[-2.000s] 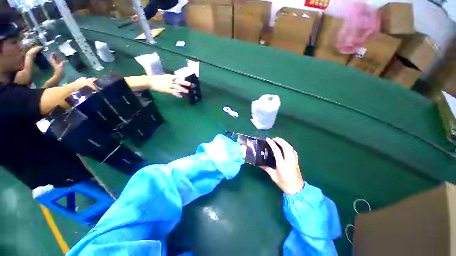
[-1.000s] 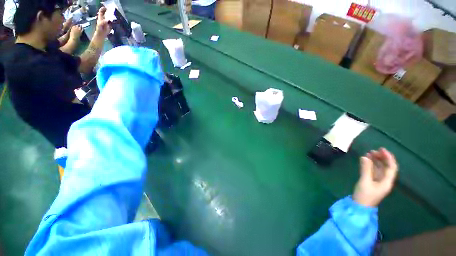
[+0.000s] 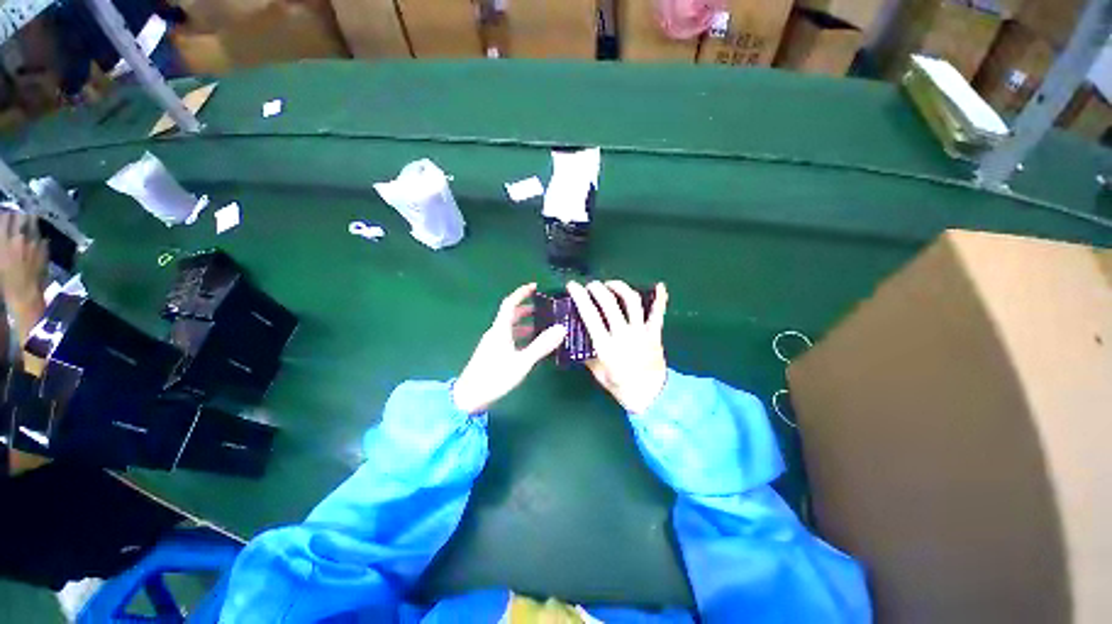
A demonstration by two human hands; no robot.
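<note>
My left hand (image 3: 500, 354) and my right hand (image 3: 624, 339) hold a small black box (image 3: 571, 329) between them, above the green surface. Pale print shows on its face. The fingers of my right hand lie across its top and cover part of it. Just beyond my hands an open black box (image 3: 567, 241) has white paper (image 3: 571, 185) sticking out of its far end. A whitish crumpled bag (image 3: 427, 205) stands left of it, with a small white cable bundle (image 3: 365, 229) beside it. A white card (image 3: 524, 189) lies between bag and open box.
Several black boxes (image 3: 128, 388) are piled at left, near another person's hand (image 3: 21, 262). A large brown carton (image 3: 963, 402) stands at right, with thin rings (image 3: 791, 346) beside it. Another white bag (image 3: 155, 189) stands at far left. Metal posts (image 3: 1037, 110) rise from the bench (image 3: 683, 110).
The view has turned right. My left hand has come back from the far left and my right hand has moved in to meet it. Both now hold a black box.
</note>
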